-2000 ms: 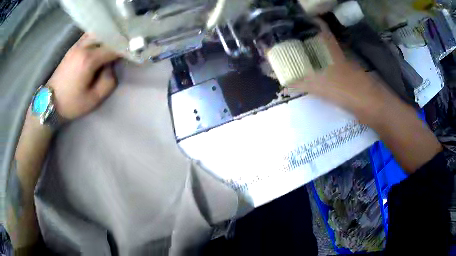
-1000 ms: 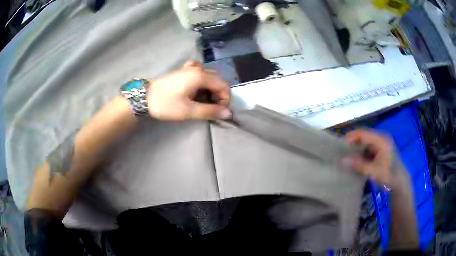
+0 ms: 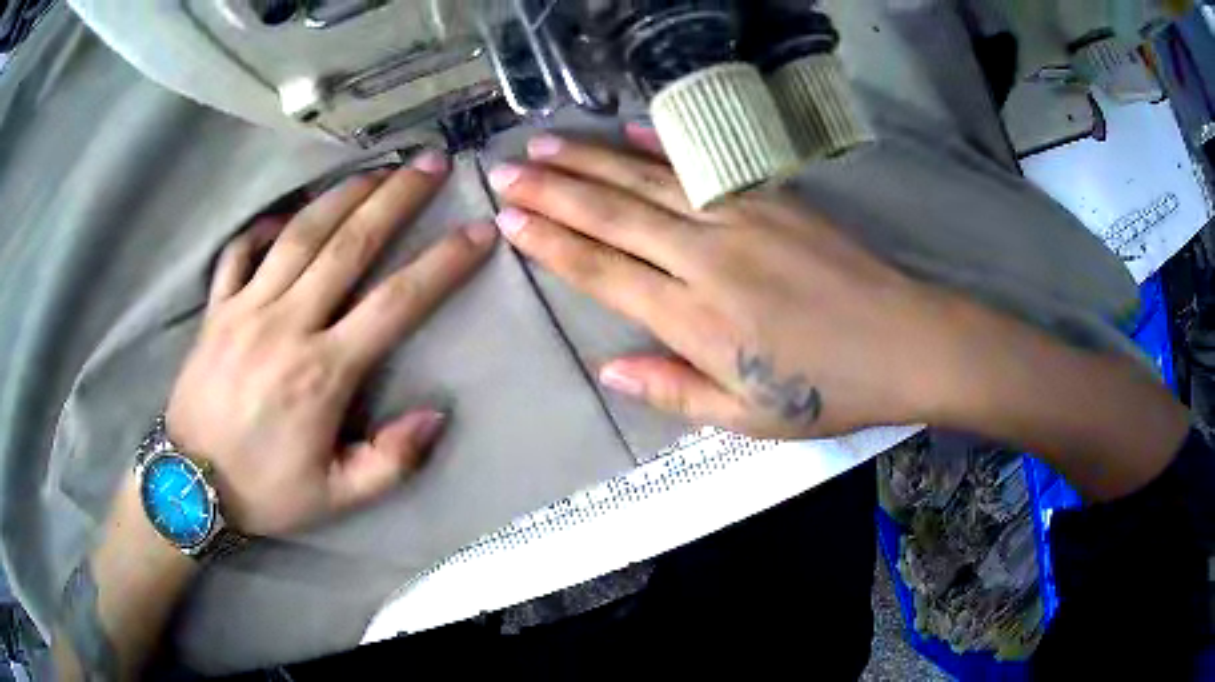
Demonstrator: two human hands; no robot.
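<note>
The grey garment panel (image 3: 493, 413) lies flat over the machine table, under the sewing machine head (image 3: 213, 67). A dark seam (image 3: 566, 340) runs from the presser foot (image 3: 464, 131) down toward the table's front edge. My left hand (image 3: 300, 360) lies on the cloth left of the seam, fingers spread, fingertips near the foot. My right hand (image 3: 720, 287) lies flat on the cloth right of the seam, fingertips close beside it, thumb apart. Neither hand pinches the cloth. The needle tip cannot be made out.
Ribbed cream tension knobs (image 3: 720, 133) stand just above my right hand. The white table edge with ruler scales (image 3: 533, 540) shows below the cloth. A blue bin (image 3: 1046, 533) with crumpled greyish pieces (image 3: 966, 540) is at lower right. Another white ruled surface (image 3: 1126, 187) is at upper right.
The panel has moved from above the lap to under the machine head. Both hands have let go of its edge and now lie flat beside the seam near the foot.
</note>
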